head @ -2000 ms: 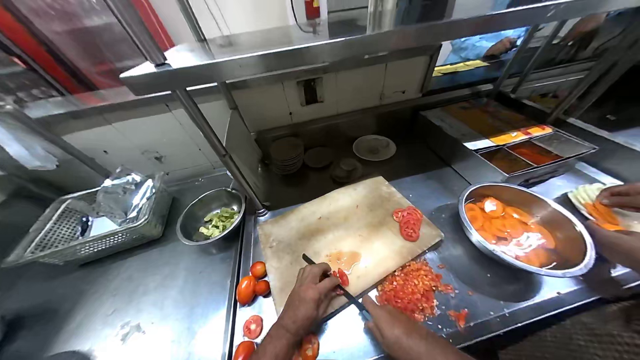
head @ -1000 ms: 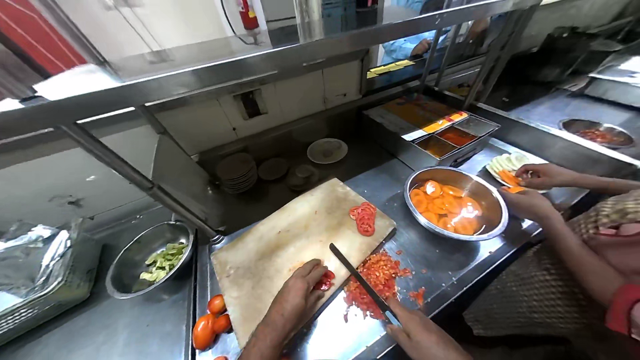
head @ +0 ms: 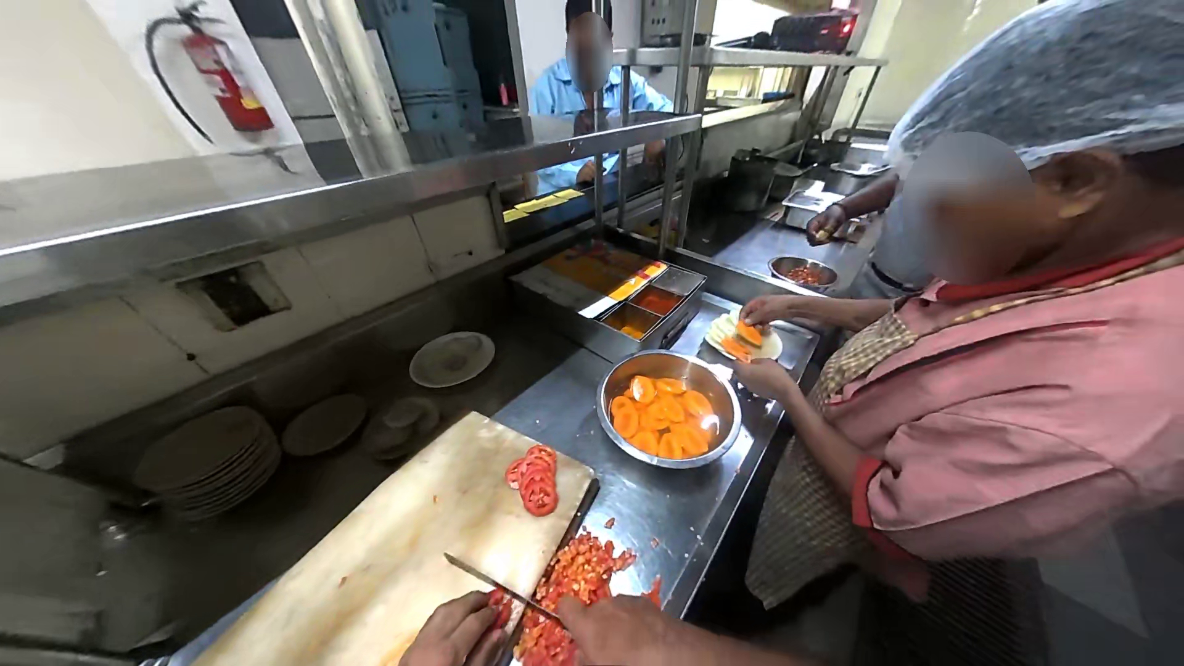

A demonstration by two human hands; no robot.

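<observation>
My right hand grips a kitchen knife, whose blade crosses the near right edge of a worn white cutting board. Beside the blade, my left hand holds a piece of red tomato against the board, its fingertips curled. Overlapping tomato slices lie at the board's far right corner. Chopped tomato is heaped on the steel counter along the board's right edge, partly hidden by my right hand.
A steel bowl holds orange carrot slices. A co-worker in pink stands close on the right, hands over a plate. Stacked plates stand behind the board. A steel shelf crosses above; sauce containers sit beyond the bowl.
The view has swung right, bringing the co-worker into sight. Two seconds ago, the knife lay lower over the board beside a tomato piece; since then it has moved to the board's right edge.
</observation>
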